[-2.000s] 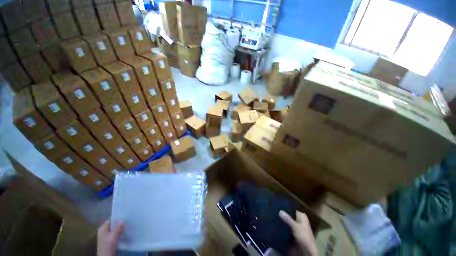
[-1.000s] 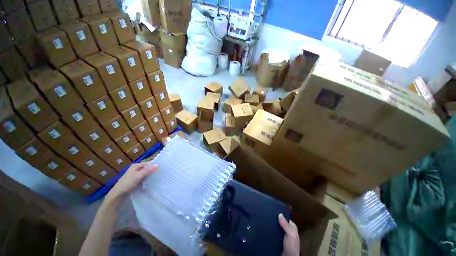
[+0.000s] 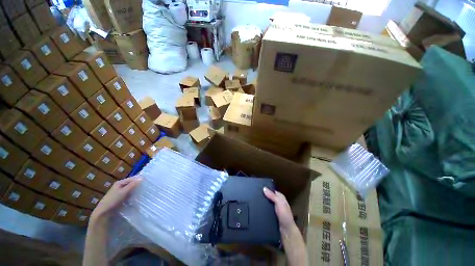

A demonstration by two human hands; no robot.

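My left hand holds a clear ribbed air column bag by its left edge. The bag looks pale, with a smoother limp film part below. My right hand holds a black solar panel at its right edge, back side up. A square black box and a bundled black cable lie on the panel back. The panel's left edge is at the bag's right, ribbed end; whether it is inside the bag cannot be told.
An open supply carton stands just behind the panel. A closed printed carton at right bears a small air bag. A large printed carton stands behind. Stacked cartons are at left, green-wrapped bales at right.
The panel has come up out of the supply carton in my right hand and now meets the bag. The bag has tilted, its ribs now plain. The view has turned right.
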